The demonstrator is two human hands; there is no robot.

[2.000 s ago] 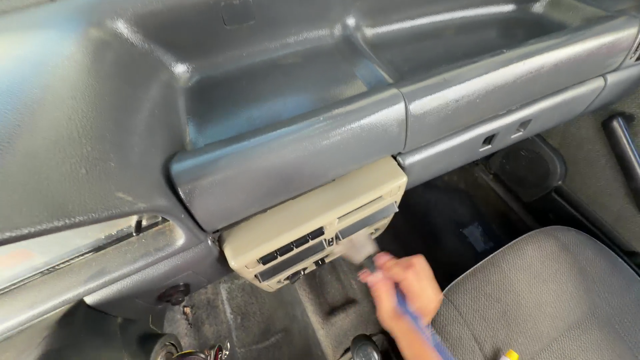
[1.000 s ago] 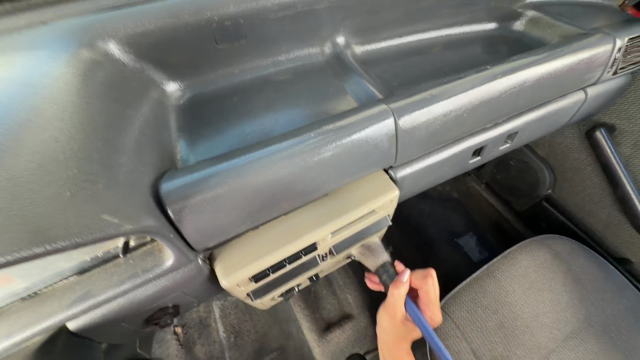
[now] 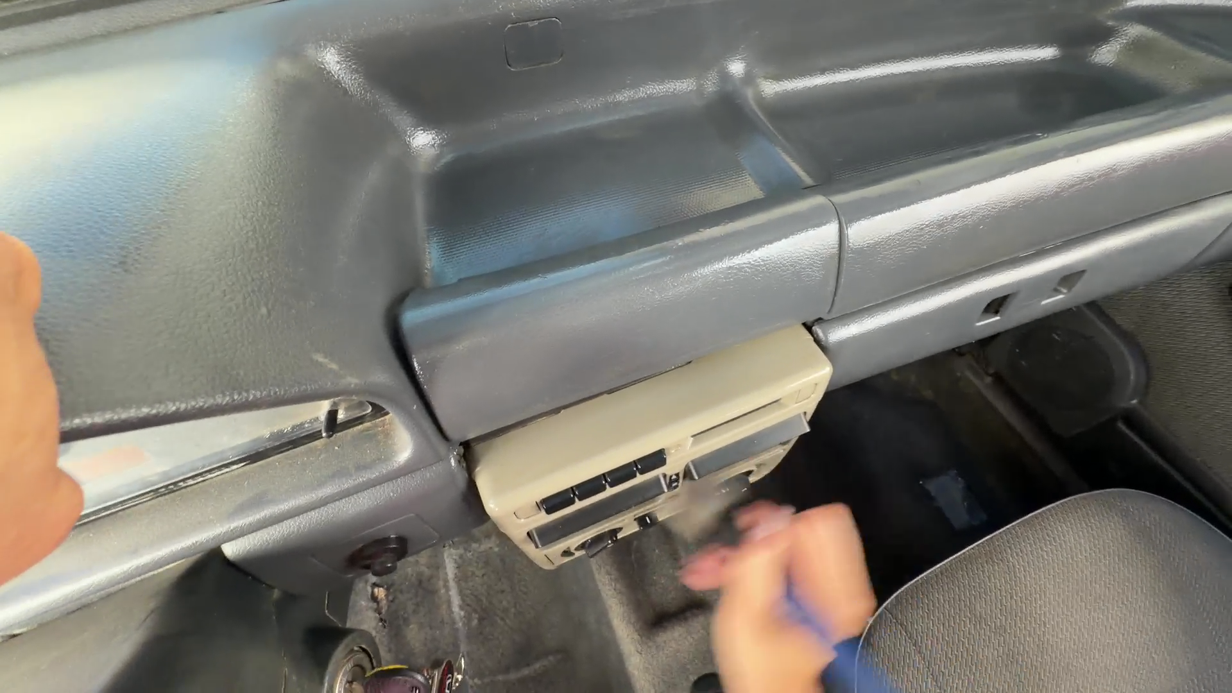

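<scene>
My right hand (image 3: 794, 587), blurred by motion, is closed around a brush with a blue handle (image 3: 847, 664). The brush's pale bristles (image 3: 712, 505) are at the lower right face of a beige control panel (image 3: 654, 404) under the dashboard. The panel has a row of black push buttons (image 3: 603, 481), dark strips and small knobs. At the left edge, part of my left hand (image 3: 29, 414) shows in front of the dashboard; its fingers are out of frame, so what it holds cannot be told.
The grey dashboard (image 3: 616, 327) with moulded trays spans the view. A grey fabric seat (image 3: 1068, 597) stands at lower right. A black knob (image 3: 385, 553) sticks out left of the panel. Keys (image 3: 414, 679) hang at the bottom left. Worn carpet (image 3: 520, 616) lies below.
My left hand has come into view at the left edge. My right hand keeps the brush at the panel's right part. The view has moved closer.
</scene>
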